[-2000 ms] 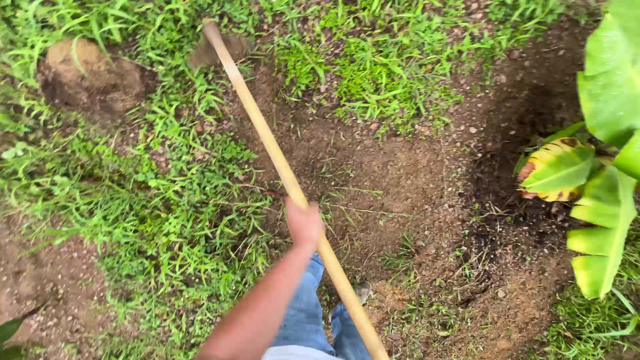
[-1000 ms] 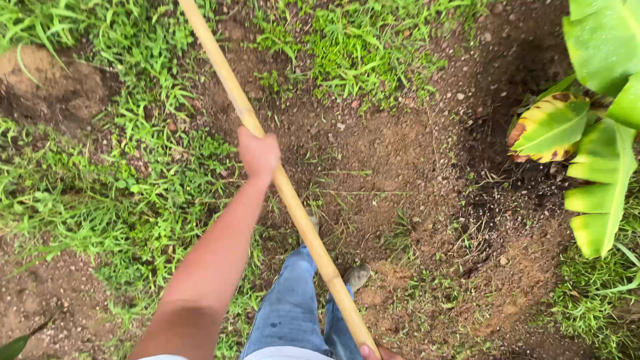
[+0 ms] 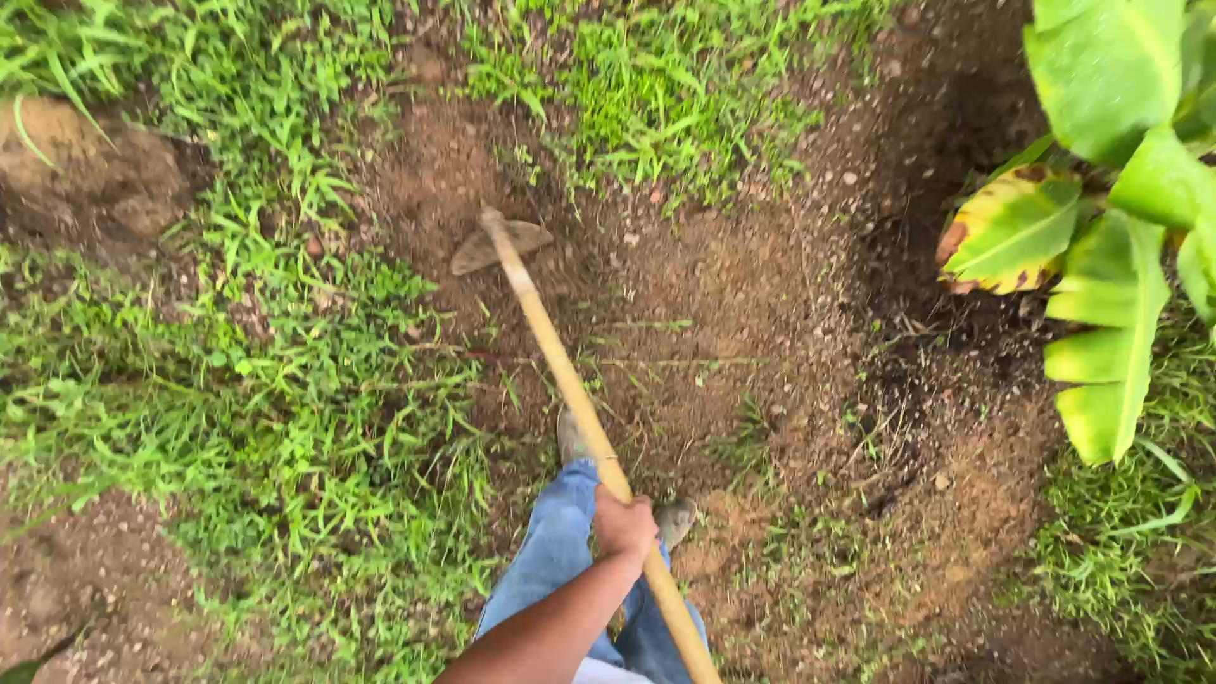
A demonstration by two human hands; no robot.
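Observation:
My left hand [image 3: 624, 524] is closed around the wooden handle [image 3: 567, 380] of a hoe, in front of my jeans. The handle runs from the bottom edge up and to the left. At its far end the wide metal hoe blade [image 3: 527, 237] is at the bare brown soil, slightly blurred, with grass on its left. How deep the blade sits cannot be told. My right hand is out of view, and so is the near end of the handle.
My shoes [image 3: 676, 521] stand on the soil below the handle's middle. Broad-leaved plant [image 3: 1107, 313] at right, with a yellow-brown leaf. Green weeds [image 3: 313, 456] cover the left; a dirt mound [image 3: 90, 180] lies upper left.
The hoe blade, out of view a second ago, is back in the frame at the soil. My left hand has moved down and to the right. My right hand, partly visible one second ago, has left the view.

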